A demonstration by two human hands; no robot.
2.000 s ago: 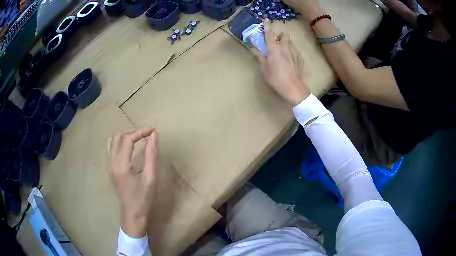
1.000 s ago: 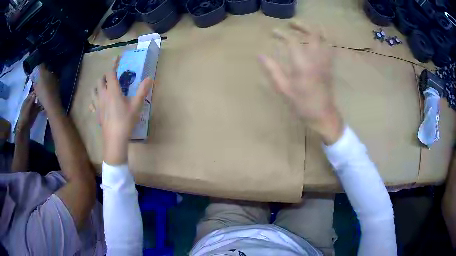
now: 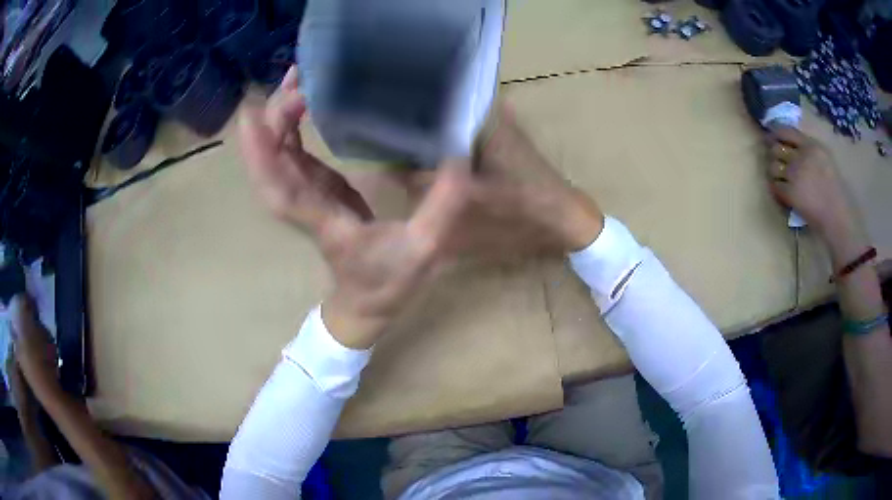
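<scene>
A retail box point(image 3: 401, 83) is raised above the table at the top centre, close to the camera and blurred. One end faces me and shows a dark middle with pale edges. My left hand point(image 3: 357, 220) is at its lower left, with fingers along the left side and the thumb at the lower edge, holding it. My right hand point(image 3: 513, 195) is blurred at the box's lower right. Its fingers are partly hidden by the box and my left thumb, so its hold cannot be told.
A co-worker's hand point(image 3: 807, 176) holds a sleeved mini fan point(image 3: 771, 93) at the right. Small parts point(image 3: 839, 88) lie heaped beyond it, with two loose star-like pieces point(image 3: 675, 25). Dark fan head housings point(image 3: 196, 88) stand at the back left. Another person's arm point(image 3: 59, 381) is at lower left.
The box has gone from lying on the left of the table to being raised at the centre. Both my hands have come together at it. A co-worker's hand now holds the sleeved fan.
</scene>
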